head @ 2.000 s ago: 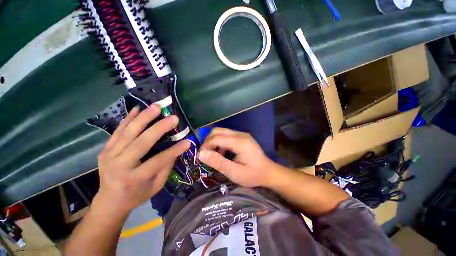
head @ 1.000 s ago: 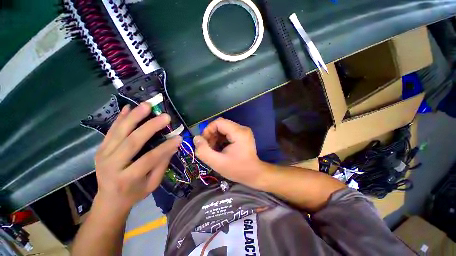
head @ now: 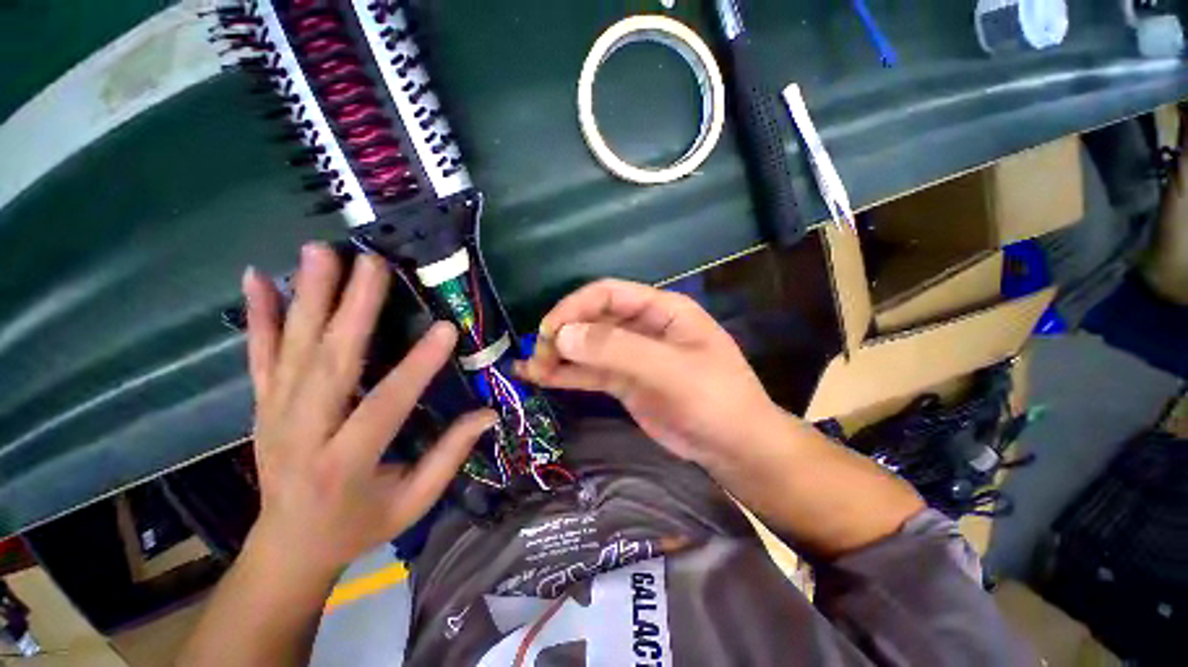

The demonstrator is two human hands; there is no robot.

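Observation:
The hot-air brush (head: 341, 111) lies on the green bench, with its open handle reaching over my lap. A green circuit board (head: 456, 297) sits in the handle between two white tape bands (head: 485, 354). Thin red, white and blue lead wires (head: 511, 414) spill from the handle's near end. My left hand (head: 345, 404) is spread over the handle's left side, fingers apart, partly hiding a dark shell half behind it. My right hand (head: 651, 358) is right of the handle with thumb and fingertips pinched near its edge; whether anything is between them cannot be told.
A masking tape roll (head: 651, 99), a black hammer grip (head: 762, 143) and slim silver-white tweezers (head: 818, 154) lie on the bench. A blue stick (head: 876, 31) and white tub (head: 1023, 22) are farther right. Open cartons (head: 958, 313) stand below the bench edge, one with black cords.
My left fingers have lifted off the handle and spread, uncovering the circuit board and tape bands. My right hand is still pinched near the handle's edge. The view has shifted slightly.

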